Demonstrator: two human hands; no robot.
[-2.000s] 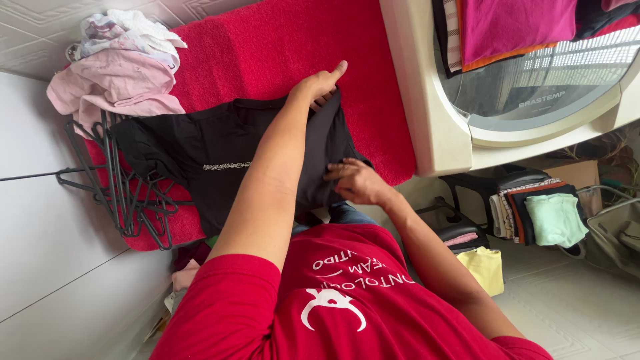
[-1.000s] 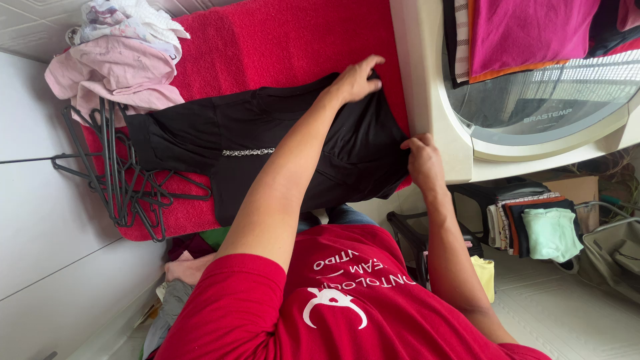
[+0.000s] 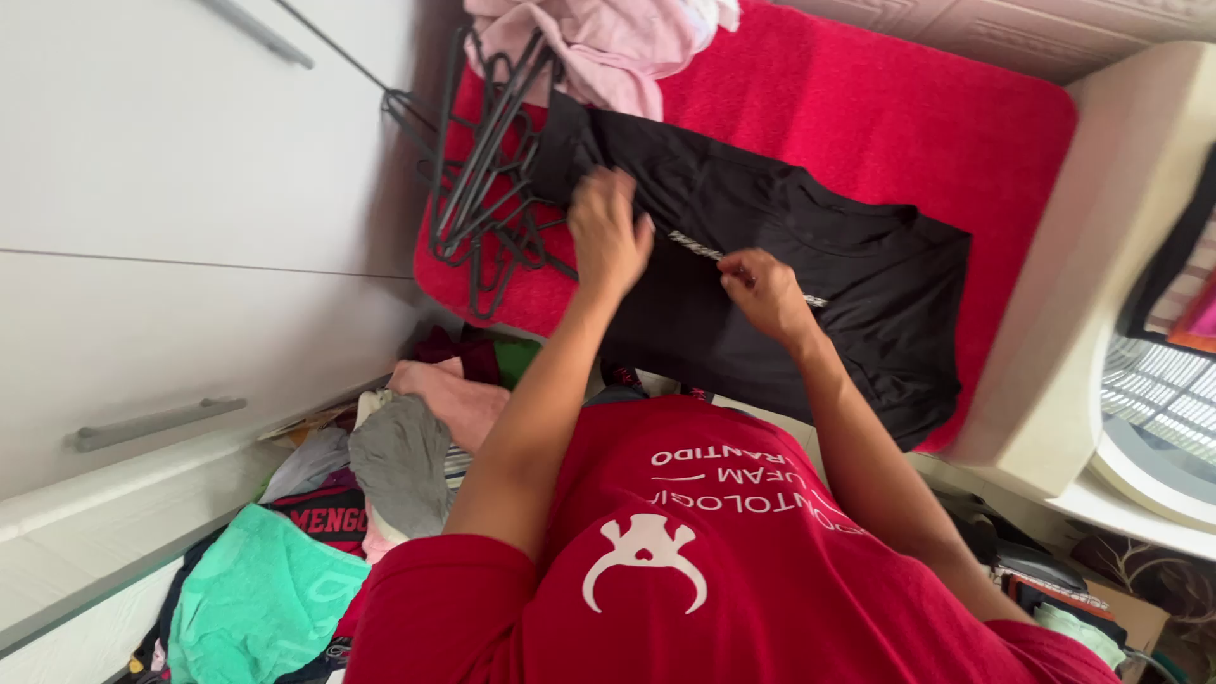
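A black T-shirt (image 3: 722, 313) lies spread on a red towel (image 3: 855, 104), its neckline toward the upper right and light lettering across its middle. My left hand (image 3: 611, 231) is over the shirt's left part, close to the sleeve, fingers apart and slightly blurred. Over the lettering is my right hand (image 3: 763, 290), its fingers curled with thumb and fingertips together; whether cloth is pinched there cannot be told. Dark plastic clothes hangers (image 3: 484, 180) lie in a tangle on the towel, left of the shirt. Pink crumpled cloth (image 3: 608, 47) sits above them.
White drawer fronts with a grey handle (image 3: 161, 425) stand at the left. Below them lies a heap of clothes with a turquoise cloth (image 3: 261, 598) and a grey cloth (image 3: 404, 461). A white washing machine (image 3: 1073, 313) borders the towel at the right, with folded clothes on its lid.
The black T-shirt is spread flatter, with its neckline showing. Both hands have left the shirt's right end and moved left. The view has swung toward the drawers.
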